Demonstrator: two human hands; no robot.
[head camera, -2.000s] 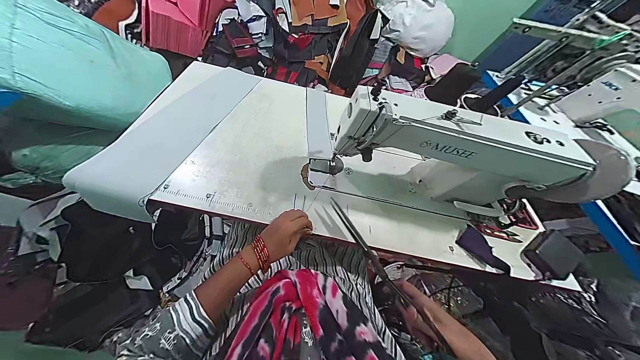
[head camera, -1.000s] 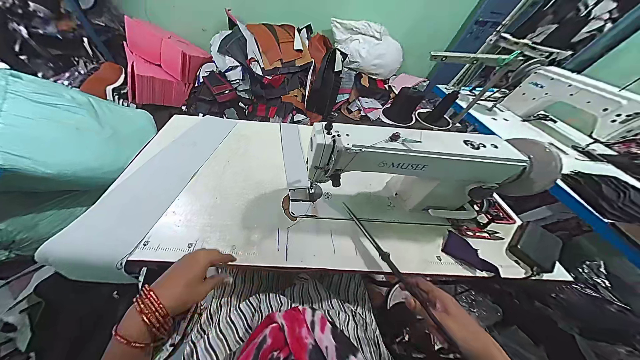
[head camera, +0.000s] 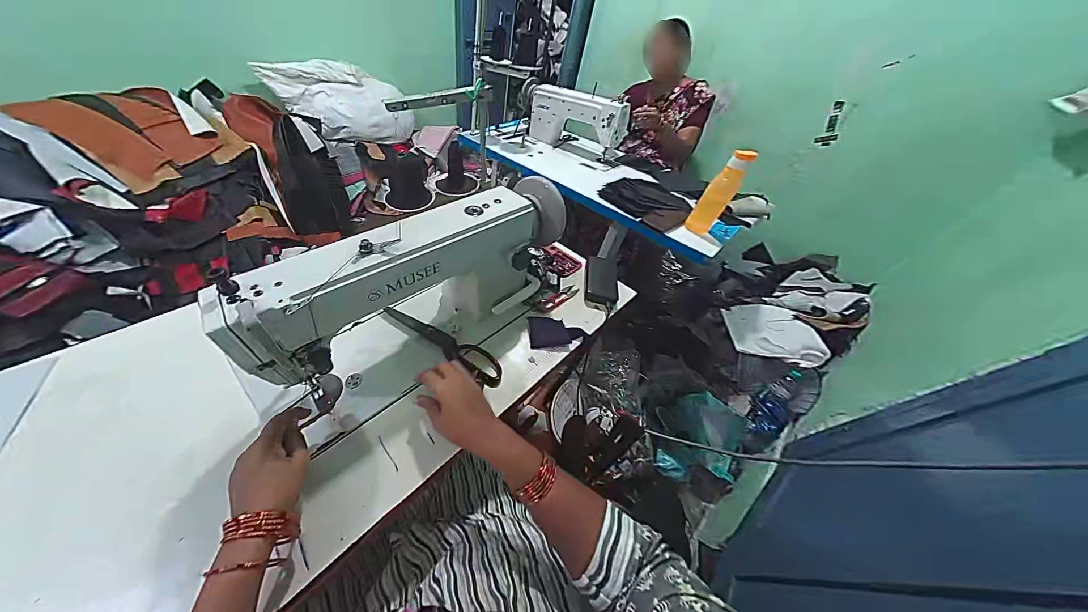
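A white Musee sewing machine (head camera: 408, 280) stands on the white table (head camera: 110, 425). My left hand (head camera: 270, 467) is at the needle area, its fingertips bent close to the presser foot (head camera: 325, 395); whether they pinch a small piece there is hard to tell. My right hand (head camera: 459, 408) is over the table's front edge, fingers apart, holding nothing. Just beyond it lie scissors with black handles (head camera: 480, 365), their blades pointing under the machine's arm. Short thread pieces (head camera: 388, 455) lie on the table near the front edge.
Heaped fabric pieces (head camera: 153, 195) are behind the table, beside black thread cones (head camera: 408, 180). A dark cloth scrap (head camera: 552, 332) and a black box (head camera: 601, 282) lie at the right end. Beyond, a person (head camera: 671, 110) sits at another sewing machine (head camera: 578, 115); an orange bottle (head camera: 721, 194) stands there.
My right hand has let go of the scissors, which now lie under the machine's arm. My left hand has moved from the table's front edge to the needle area. The view has swung right.
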